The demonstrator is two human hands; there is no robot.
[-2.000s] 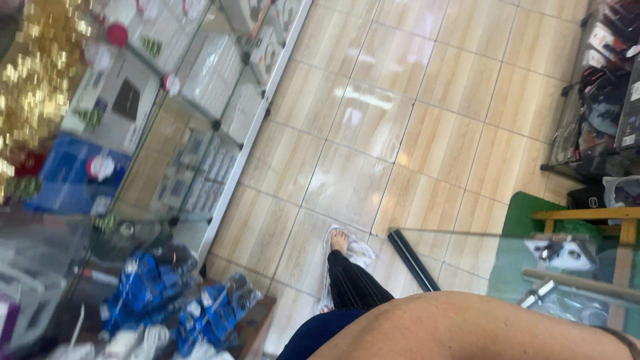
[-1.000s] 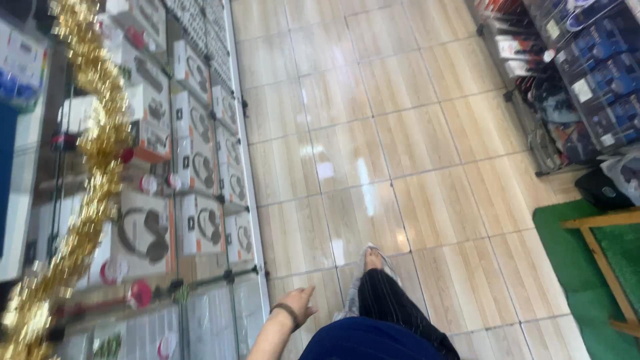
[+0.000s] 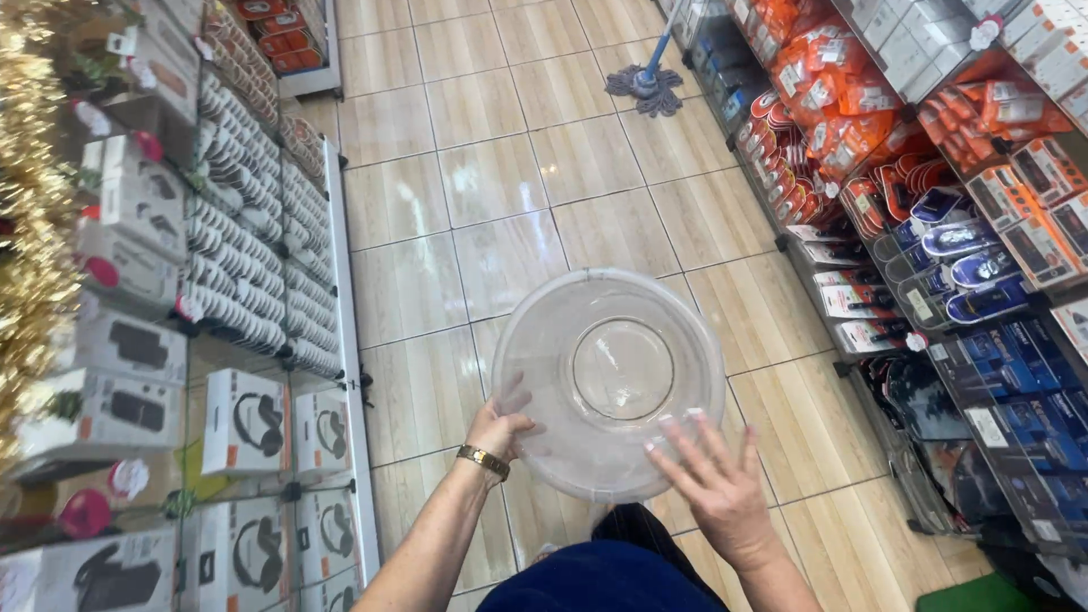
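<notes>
A round, see-through plastic basin (image 3: 544, 340) is in front of my body, over the tiled floor. My left hand (image 3: 501, 433), with a metal-banded watch on its wrist, grips the basin's lower left rim, thumb on the near side and fingers seen through the wall. At the lower right rim is my right hand (image 3: 714, 476), its fingers spread over or against the basin; whether it bears any weight I cannot tell. Floor tiles show through the basin's bottom. A string mop (image 3: 648, 85) with a blue handle stands on the floor further ahead, near the right shelves.
Glass shelves with boxed headphones (image 3: 246, 421) and gold tinsel (image 3: 34, 212) line the left side. Along the right run shelves of orange packets (image 3: 837, 93) and blue boxes (image 3: 1020, 374). A tiled aisle (image 3: 459, 187) lies between them, and a green mat (image 3: 977, 595) shows at lower right.
The basin and my right hand have come into view, and my left hand now holds the basin's rim; one second ago it was free. The view has shifted further along the aisle.
</notes>
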